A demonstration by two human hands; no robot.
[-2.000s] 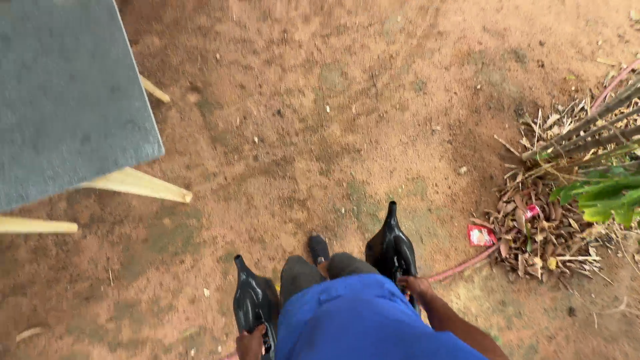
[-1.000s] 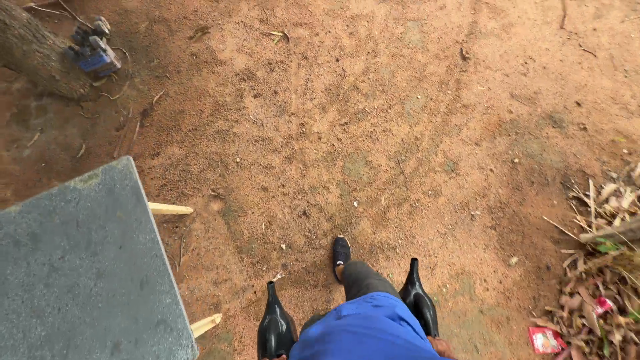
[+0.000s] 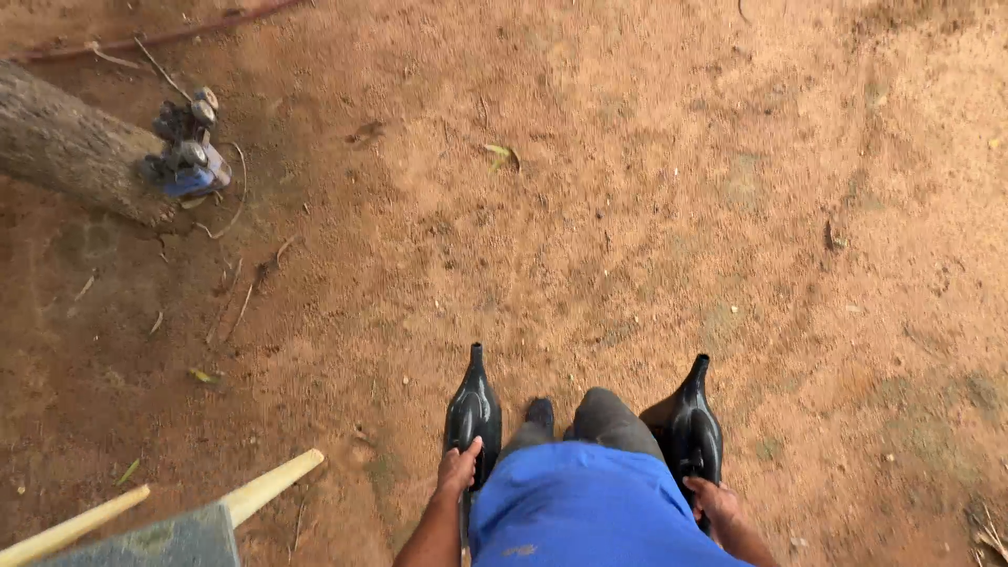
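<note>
My left hand (image 3: 460, 466) grips a black plastic watering can (image 3: 472, 409) at the left side of my blue shirt. Its narrow spout points forward. On the other side, my right hand (image 3: 710, 498) is closed around the handle of a second black watering can (image 3: 694, 429), its spout also forward and tilted slightly right. Both cans hang beside my legs above the bare soil. Most of each handle is hidden by my fingers. One dark shoe (image 3: 539, 411) shows between the cans; the other foot is hidden.
A grey-topped table (image 3: 157, 543) with pale wooden legs (image 3: 276, 484) stands at the lower left. Farther ahead on the left are a tree trunk (image 3: 71, 142), a dirty blue toy vehicle (image 3: 193, 169) on its side and a reddish hose (image 3: 157, 38). Dry leaves lie at the lower right edge.
I have walked forward with both cans in hand. The table has slid toward the lower left of the view, and the trunk and toy now show more fully. The leaf pile has nearly left the view.
</note>
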